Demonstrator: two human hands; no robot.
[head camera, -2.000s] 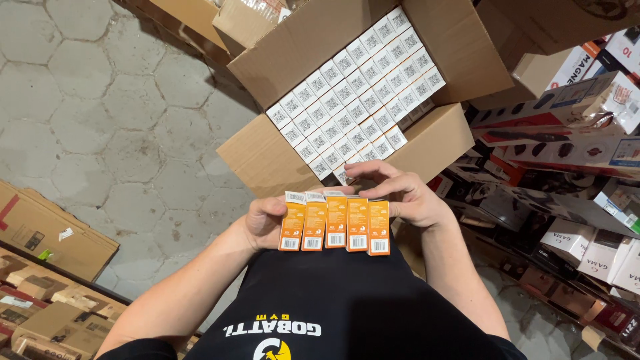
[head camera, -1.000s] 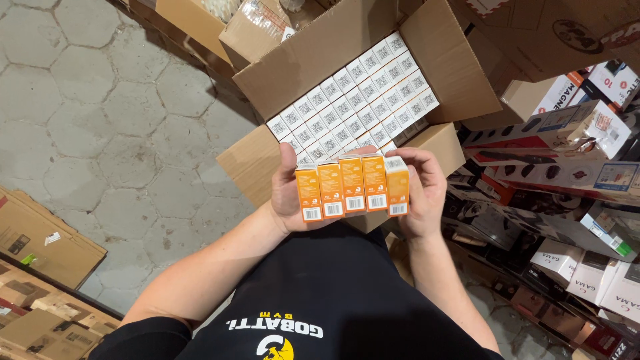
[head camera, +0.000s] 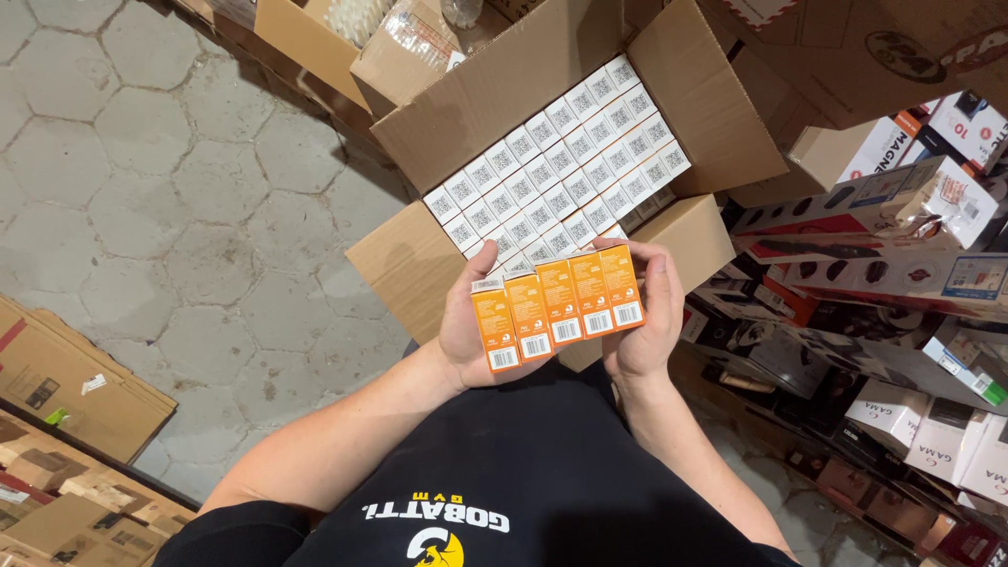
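Observation:
Several small orange and white cartons (head camera: 561, 303) stand side by side in a row between my two hands, their orange sides with barcodes facing up. My left hand (head camera: 472, 331) cups the row's left end, its thumb along the edge. Around the right end, the fingers of my right hand (head camera: 650, 307) are curled. Just beyond the row is an open cardboard box (head camera: 488, 110) packed with rows of small white-topped cartons (head camera: 543, 169) bearing printed codes. The row I hold covers the near part of these.
Stacked retail boxes (head camera: 890, 268) fill the right side. Another open carton (head camera: 307, 47) with plastic-wrapped goods is beyond the box. Flattened cardboard (head camera: 87, 386) lies at the left on the grey paved floor (head camera: 197, 213), above wooden pallet boards (head camera: 102, 512).
The held cartons were spread with gaps two seconds ago; now they sit closer together. My hands have shifted from behind the row to cupping its ends.

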